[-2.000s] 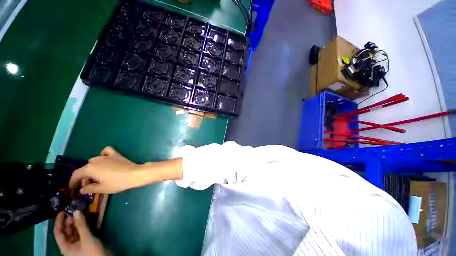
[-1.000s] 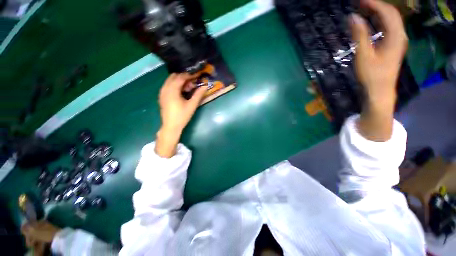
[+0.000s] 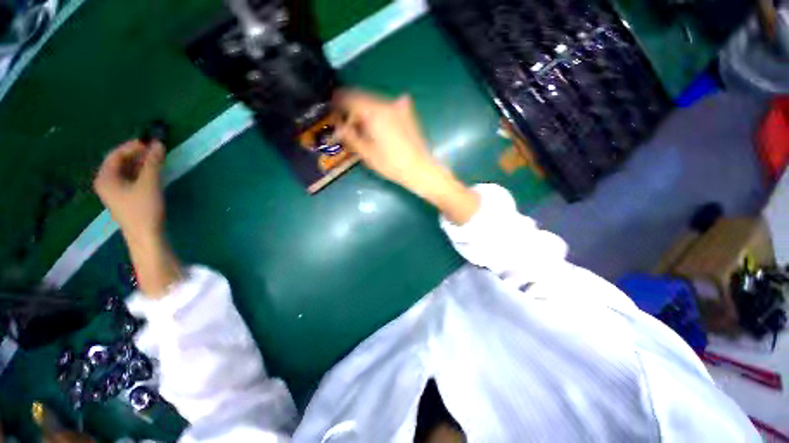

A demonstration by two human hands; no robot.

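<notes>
The black clamp fixture (image 3: pixel 290 78) stands on the green bench at upper centre. Its orange nest (image 3: pixel 310 138) holds a round part (image 3: pixel 330 147) with a shiny ring. My right hand (image 3: pixel 389 138) is blurred, with its fingertips at the nest's right side; whether they grip anything cannot be told. My left hand (image 3: pixel 134 186) is left of the fixture, by the pale line, its fingertips closed on a small black part (image 3: pixel 156 131).
A black blister tray (image 3: pixel 562 95) lies at upper right. Loose round parts (image 3: pixel 99 368) cluster at lower left, near a black bin (image 3: pixel 39 318). Part of another person's hand (image 3: pixel 60 433) shows at the lower left edge. A cardboard box (image 3: pixel 714 247) and blue crate (image 3: pixel 662 303) are at right.
My left hand has moved from the nest leftward to the pale line and has a small black part at its fingertips. My right hand has moved from over the tray to the nest.
</notes>
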